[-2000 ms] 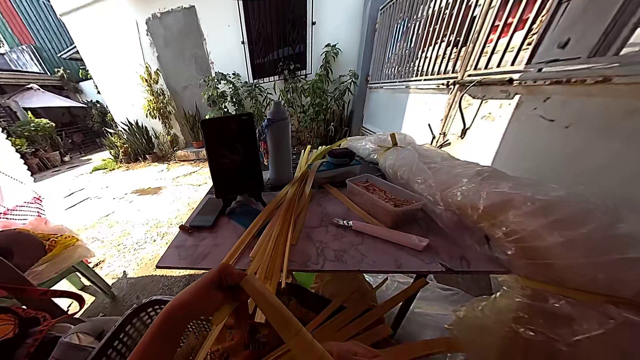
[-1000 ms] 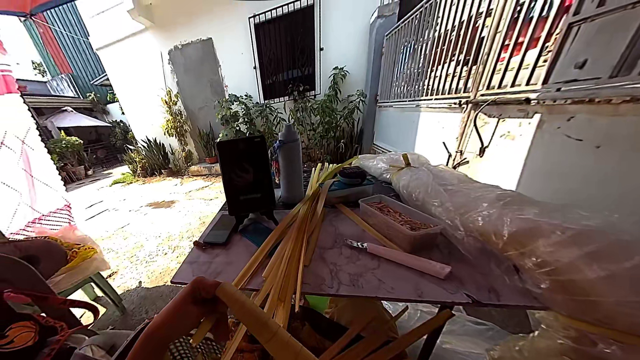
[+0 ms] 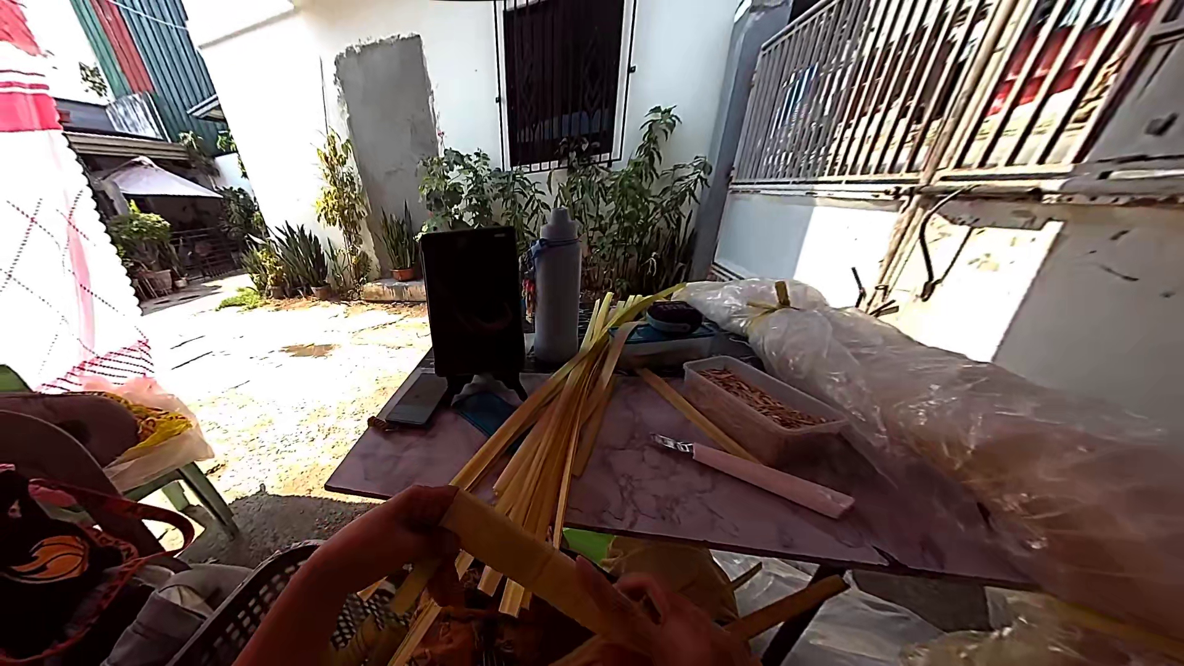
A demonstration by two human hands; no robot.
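Note:
My left hand [image 3: 407, 536] grips one end of a wide, flat strip of dried leaf [image 3: 518, 550], low in the view. The strip slants down to my right hand [image 3: 661, 620], whose fingers are closed on its other part near the bottom edge. Behind the hands, a bundle of narrow pale strips [image 3: 555, 407] lies over the front edge of the marbled table [image 3: 647, 504]. To its right rest a pink-handled tool [image 3: 772, 481] with a metal tip and a plastic tub [image 3: 768, 407] of small brown pieces.
A dark tablet [image 3: 472, 305] on a stand, a phone [image 3: 416, 400] and a grey bottle [image 3: 558, 287] stand at the table's back left. Large plastic-wrapped rolls [image 3: 925, 407] cover its right side. A black plastic basket [image 3: 245, 601] and a chair [image 3: 74, 416] are at left.
My right hand, barely visible or out of view before, now shows at the bottom on the strip. My left hand still holds the strip. The view has shifted a little.

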